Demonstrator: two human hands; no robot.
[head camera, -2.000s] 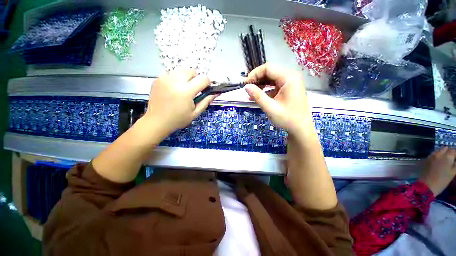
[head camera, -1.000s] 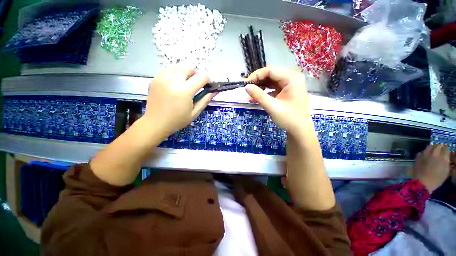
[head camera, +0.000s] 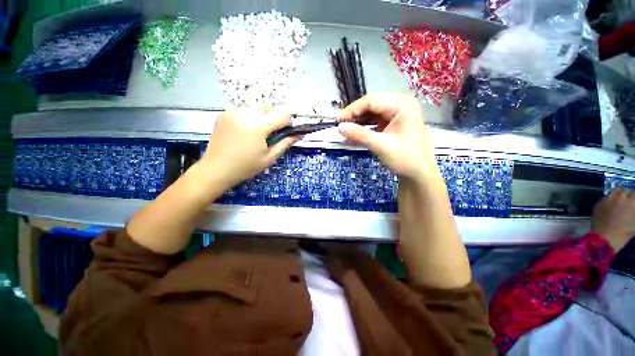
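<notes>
My left hand (head camera: 244, 141) is closed around a dark slim hand tool (head camera: 303, 129), like pliers or cutters, whose jaws point right. My right hand (head camera: 393, 135) pinches a small dark part between thumb and fingertips at the tool's tip; the fingers hide most of it. The hands nearly meet above the rear rail. A bundle of black sticks (head camera: 347, 69) lies just behind my right hand. A few tiny dark bits lie near the sticks' lower ends.
Blue circuit board panels (head camera: 317, 182) lie between the silvery rails (head camera: 299, 224). Behind are white parts (head camera: 257, 52), green parts (head camera: 163, 50), red parts (head camera: 432, 61), stacked blue boards (head camera: 83, 59) and a clear bag (head camera: 515, 76). Another person's hand (head camera: 615, 217) is at the right.
The tool has tilted slightly and its jaws look more closed at my right fingertips. Both hands stay almost in place. The other person's hand has shifted slightly.
</notes>
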